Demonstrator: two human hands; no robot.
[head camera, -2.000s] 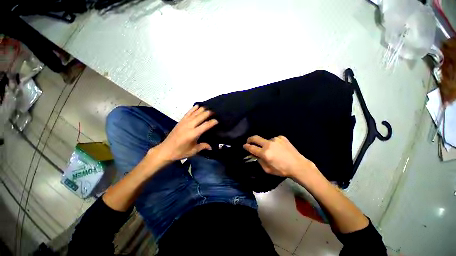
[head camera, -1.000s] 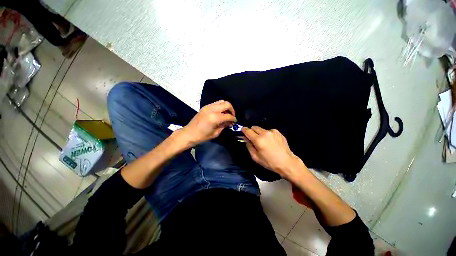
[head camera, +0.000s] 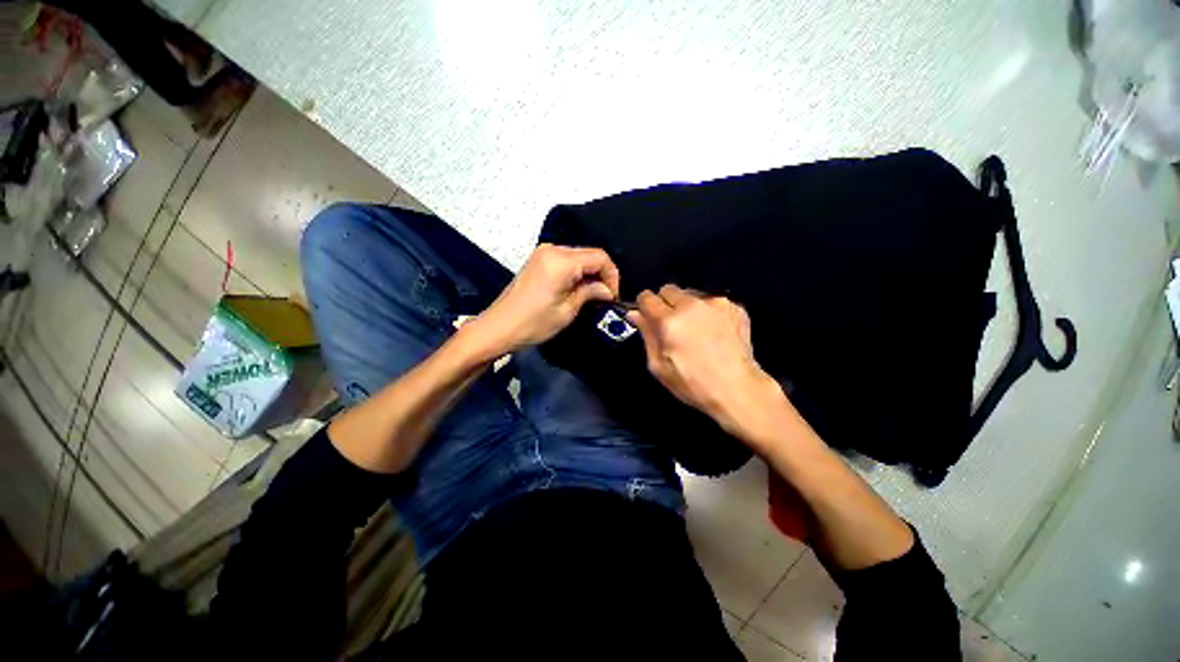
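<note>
A black garment (head camera: 828, 298) lies on the whitish table, with its near end over my jeans-clad legs. A black plastic hanger (head camera: 1031, 310) sticks out of its right end, hook pointing right. A small white label with a dark mark (head camera: 616, 325) shows on the cloth just below my fingertips. My left hand (head camera: 559, 292) pinches the garment's edge between thumb and fingers. My right hand (head camera: 696, 341) is closed close beside it at the same edge. Whether the right hand also holds a tool is hidden.
The whitish table (head camera: 453, 97) runs behind the garment. Clear plastic bags (head camera: 1139, 78) lie at the upper right. A green-and-white box (head camera: 237, 373) stands on the tiled floor at left, with more plastic (head camera: 97, 155) above it. Something red (head camera: 787, 507) shows below the table edge.
My hands have come together at the garment's edge; the left was spread open two seconds ago. The white label now shows more fully. The garment and hanger appear slightly farther right in view.
</note>
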